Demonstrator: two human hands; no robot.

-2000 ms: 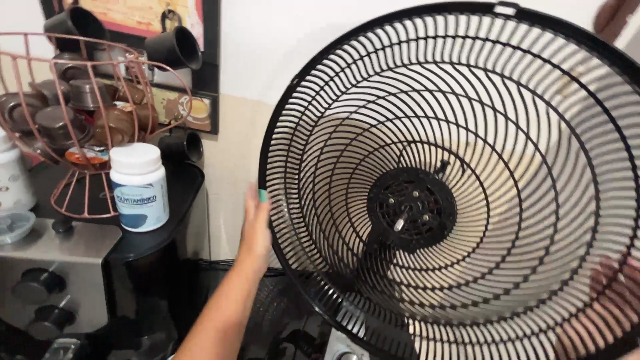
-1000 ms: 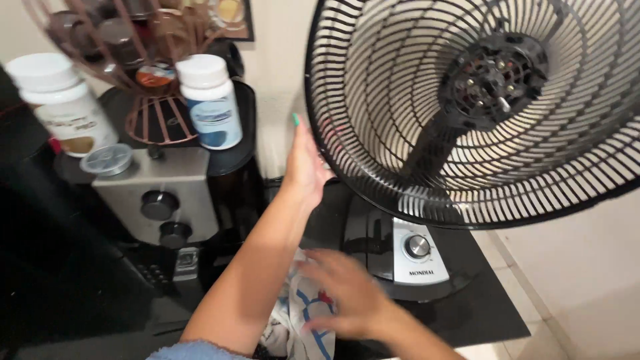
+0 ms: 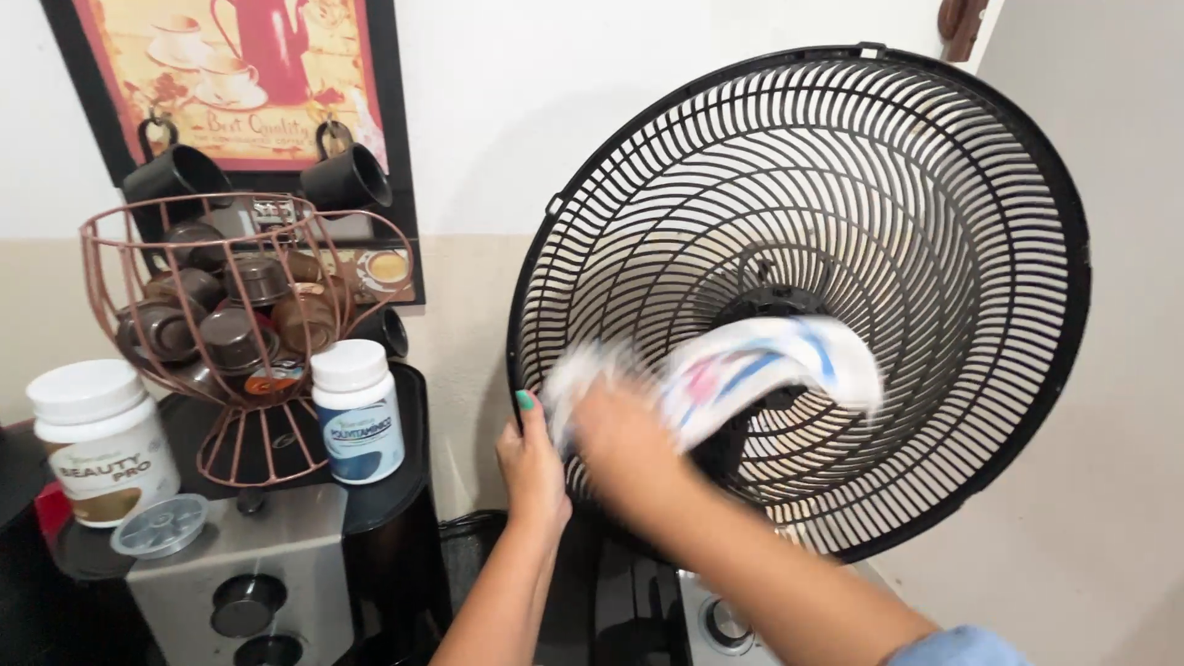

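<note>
A black plastic fan grille (image 3: 980, 277), round and ribbed, faces me, with the fan's blades off and its hub partly behind a cloth. My left hand (image 3: 535, 462) grips the grille's lower left rim, thumb on the near side. A white cloth with blue and pink marks (image 3: 772, 365) is held in my right hand (image 3: 620, 435), which is blurred, at the inner left part of the grille. The cloth's free end swings across the hub. Below, partly behind my right forearm, is the fan's base with a silver knob (image 3: 728, 622).
At left, a coffee machine (image 3: 305, 546) carries a copper wire basket of capsules (image 3: 208, 435), two white supplement bottles (image 3: 356, 416) (image 3: 106, 453) and a clear plastic lid (image 3: 160, 527). Black mugs (image 3: 347, 176) hang from a framed picture (image 3: 388, 92) on the wall.
My right hand, near the fan's base with the cloth one second ago, has come up to the grille with the cloth in it. My left hand remains at the grille's left rim.
</note>
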